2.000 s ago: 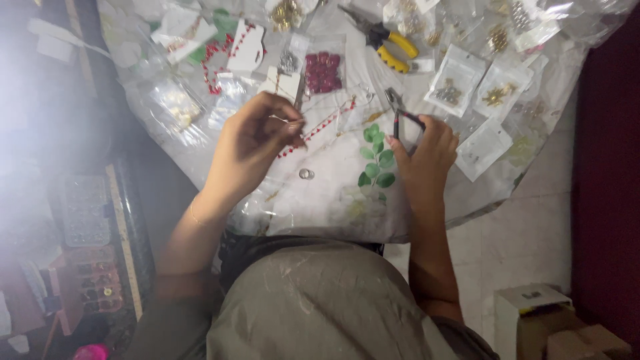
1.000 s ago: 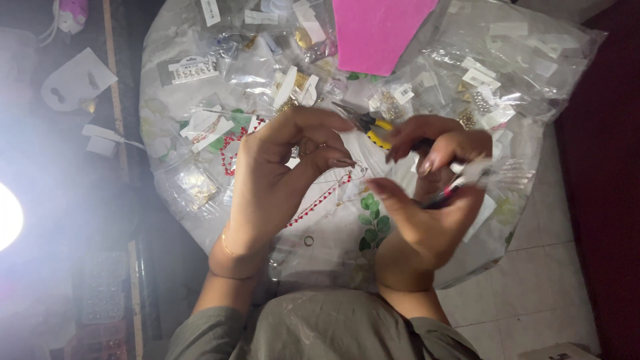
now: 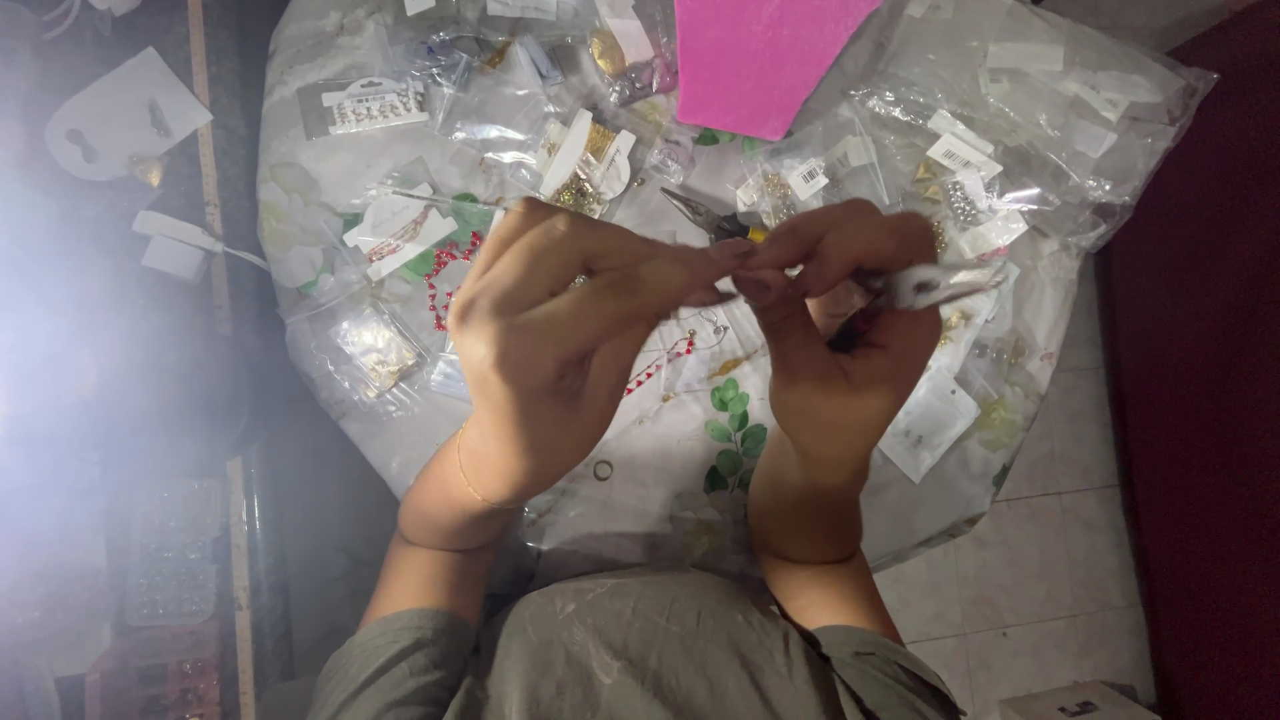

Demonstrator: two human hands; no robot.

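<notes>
My left hand [image 3: 560, 320] and my right hand [image 3: 840, 310] meet at the fingertips above the table; whether a small part is pinched there is hidden. Blurred pliers [image 3: 945, 285] lie in my right palm, pointing right. Behind the fingers, another pair of pliers with pointed jaws [image 3: 700, 212] and a bit of yellow handle rests on the table. Below the hands are a strand of red beads [image 3: 660, 366] and a small metal ring [image 3: 602, 470]. A second red beaded strand [image 3: 437, 290] curves left of my left hand.
Clear bags of findings [image 3: 375, 350] and carded jewellery parts [image 3: 585, 165] cover much of the plastic-covered table. A bright pink sheet [image 3: 760, 70] lies at the back. At the lower left stands a clear compartment box [image 3: 175, 550]; glare washes out the left side.
My hands, apart two seconds ago, have come together at the fingertips. The pliers in my right hand have turned from pointing up and left to pointing right. The view has shifted.
</notes>
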